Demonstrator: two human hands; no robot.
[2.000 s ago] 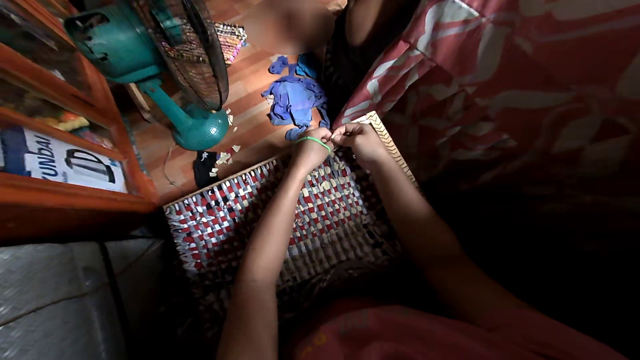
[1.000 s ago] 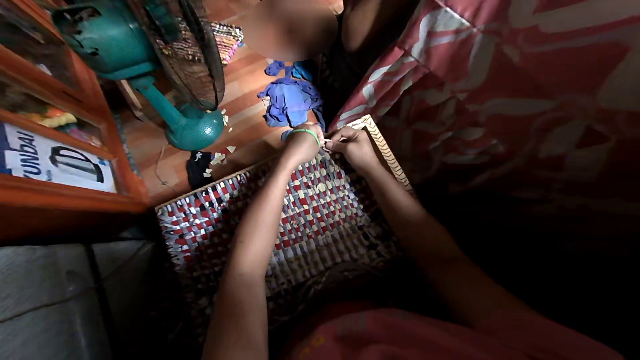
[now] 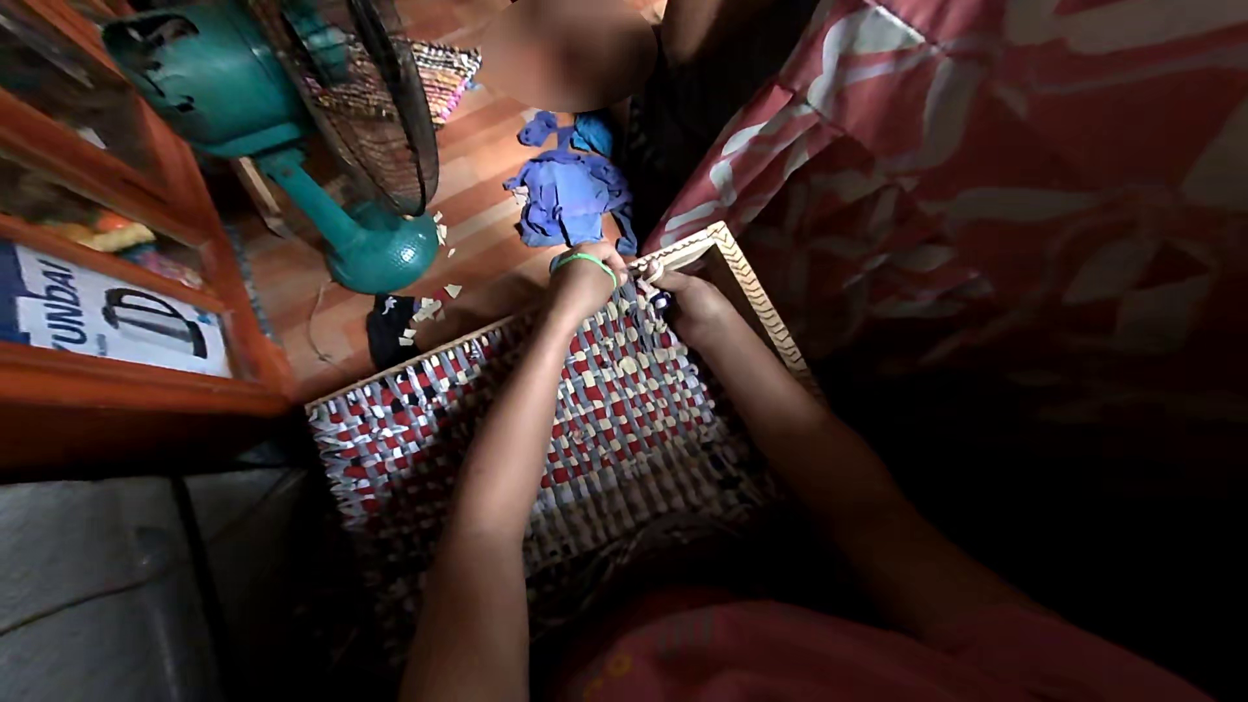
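Observation:
A woven mat of red, grey and cream fabric strips (image 3: 624,390) is stretched on a wooden frame (image 3: 756,288) in front of me. My left hand (image 3: 590,273), with a green band at the wrist, is at the far edge of the weave, its fingertips near a strip. My right hand (image 3: 682,297) is just right of it, near the frame's far corner, with its fingers closed on a pale fabric strip (image 3: 651,273). The fingertips of both hands almost meet, and what the left ones grip is too small to tell.
A green electric fan (image 3: 385,249) stands on the floor at the left, beside an orange wooden cabinet (image 3: 258,322). Blue cloth pieces (image 3: 570,195) and small scraps (image 3: 426,310) lie beyond the frame. Another person (image 3: 702,29) is at the top. A red patterned cloth (image 3: 936,195) hangs at the right.
Both hands stay at the far edge of the weave. My right hand has moved a little down and away from the frame's far bar, and the pale strip shows more plainly.

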